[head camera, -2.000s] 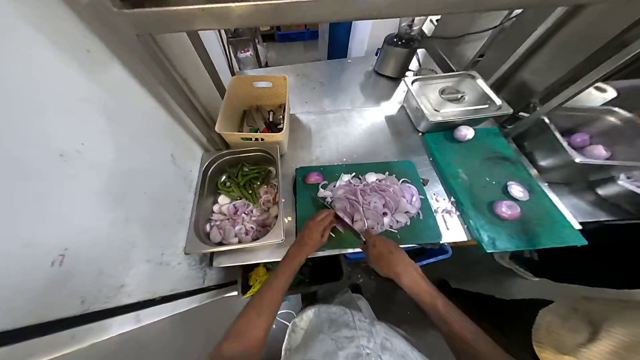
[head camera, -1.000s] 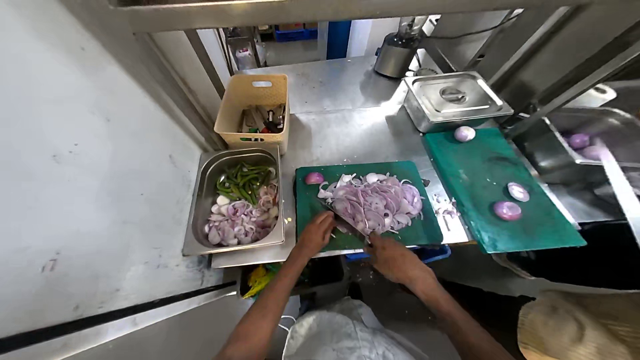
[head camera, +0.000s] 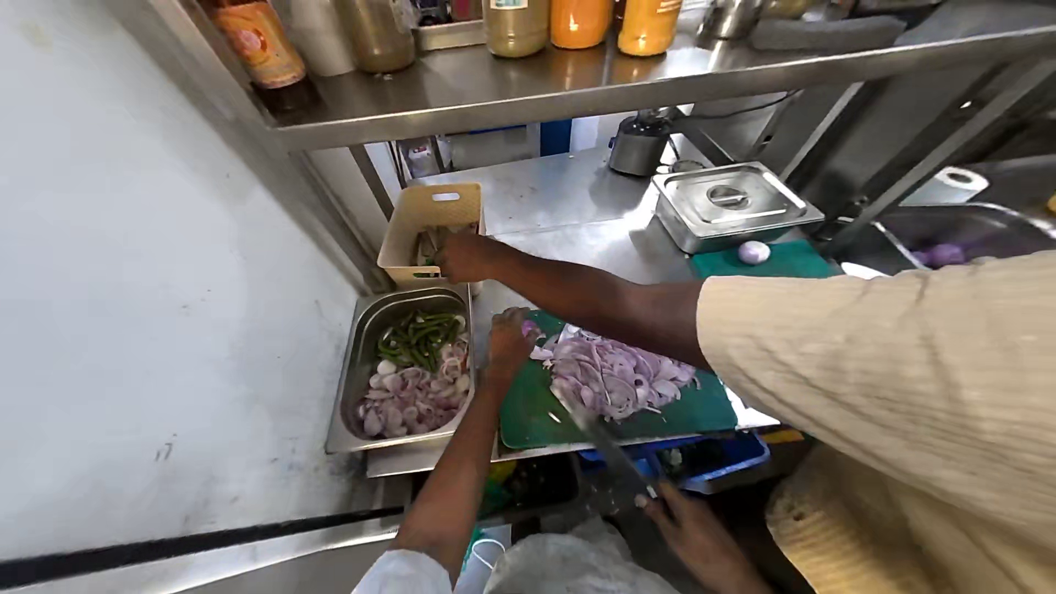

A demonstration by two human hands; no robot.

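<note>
My right hand [head camera: 689, 528] grips the handle of a kitchen knife [head camera: 610, 450], whose blade points up and left to the pile of sliced red onions [head camera: 615, 375] on a green cutting board [head camera: 536, 425]. At the board's upper left corner, my left hand [head camera: 510, 334] touches a piece of red onion [head camera: 530, 329]; whether it is gripped cannot be told. Left of the board, a steel pan [head camera: 342, 412] holds green chillies [head camera: 421, 338] and sliced onions [head camera: 417, 400]. A co-worker's hand [head camera: 466, 256] is in a beige plastic basket [head camera: 450, 198] behind that pan.
The co-worker's arm [head camera: 594, 297] and beige sleeve [head camera: 874, 355] cross over the board from the right. A lidded steel pan [head camera: 730, 206] and a whole onion [head camera: 754, 252] on a second green board [head camera: 792, 262] are behind it. A steel shelf [head camera: 495, 103] with bottles runs above.
A co-worker's arm has come in from the right, reaching to the basket. My left hand has moved from the sliced onions to the board's upper left. My right hand and knife have drawn back. The view has tilted up.
</note>
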